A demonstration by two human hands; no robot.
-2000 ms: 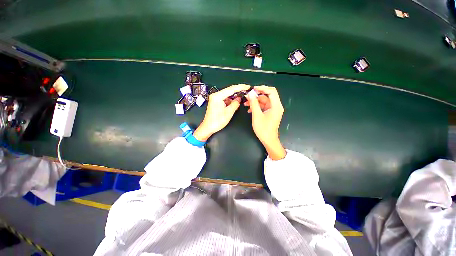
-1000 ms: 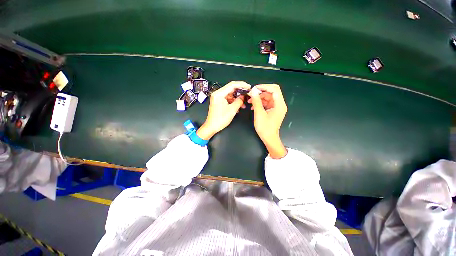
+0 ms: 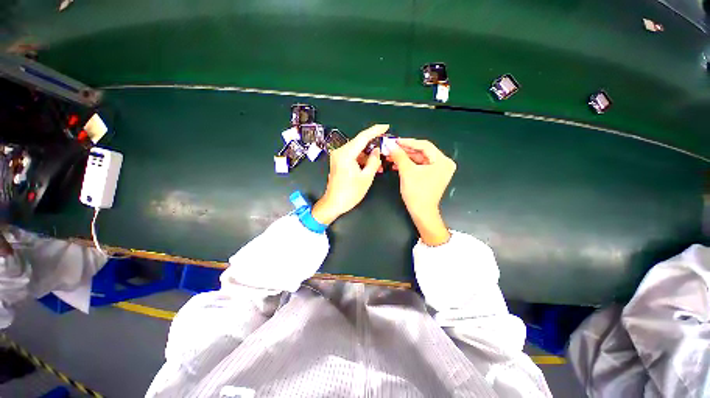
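My left hand (image 3: pixel 350 175) holds a small dark electronic unit (image 3: pixel 375 144) between thumb and fingers, in front of me. My right hand (image 3: pixel 424 175) meets it from the right, its fingertips pinching a small white tab (image 3: pixel 389 145) at the unit's edge. The fingers hide most of the unit. A loose pile of units (image 3: pixel 311 134), black squares with white tabs, lies on the bench just left of my left hand. A blue wrist strap (image 3: pixel 310 219) is on my left wrist.
The green conveyor belt (image 3: pixel 233 58) runs beyond a pale line and carries spaced units (image 3: pixel 504 87). A white box (image 3: pixel 101 178) with a cord lies at the left of the bench. White sleeves of neighbouring persons show at both lower sides.
The units on the belt have moved right. A pale item has appeared at the belt's upper left. My right hand has opened its grip shape slightly and shifted right; more of the white tab shows.
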